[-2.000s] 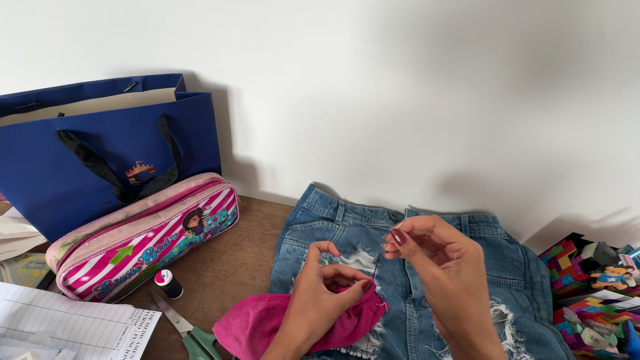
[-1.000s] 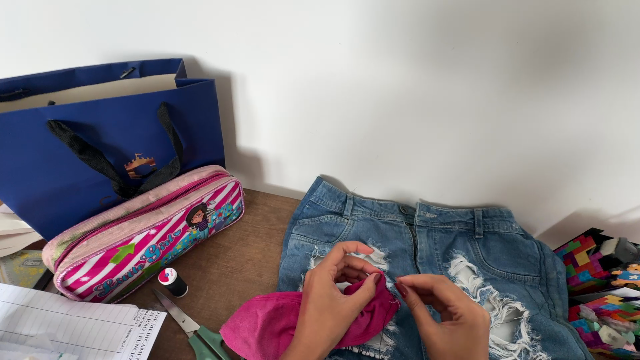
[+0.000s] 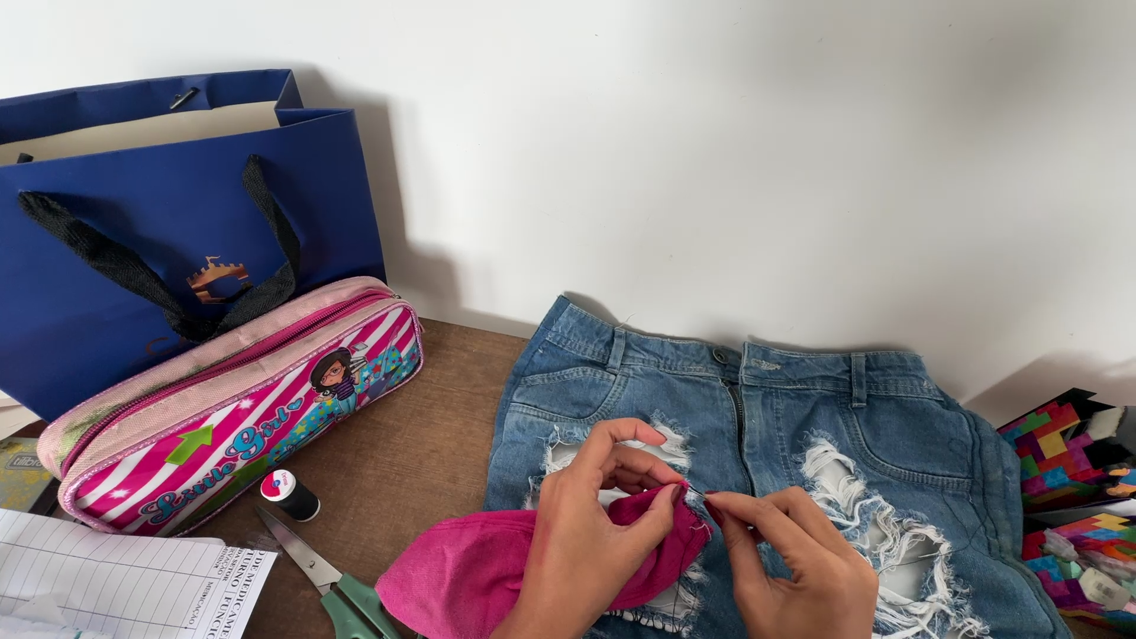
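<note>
My left hand point(image 3: 603, 524) pinches the edge of a piece of magenta fabric point(image 3: 466, 568) between thumb and fingers. Close to its right, my right hand point(image 3: 790, 550) holds a thin sewing needle point(image 3: 696, 489) in its fingertips, at the fabric's frayed edge. Dark thread shows along that edge. Beneath both hands lie ripped blue denim shorts point(image 3: 568, 390) with a zip and frayed white holes. A spool of black thread point(image 3: 293, 497) and green-handled scissors point(image 3: 311, 559), partly covered by the fabric, are on the wooden table to the left.
At the left stand a navy paper bag point(image 3: 177, 213) with black handles and a pink striped pencil case point(image 3: 257, 417). A printed paper sheet point(image 3: 115, 577) lies at the lower left. Boxes with a colourful block pattern point(image 3: 1065, 444) hold small items at the right. A white wall point(image 3: 666, 160) rises behind.
My right hand, raised and apart from the fabric two seconds ago, has come down to the fabric's edge beside my left hand. The left hand keeps its hold on the magenta fabric.
</note>
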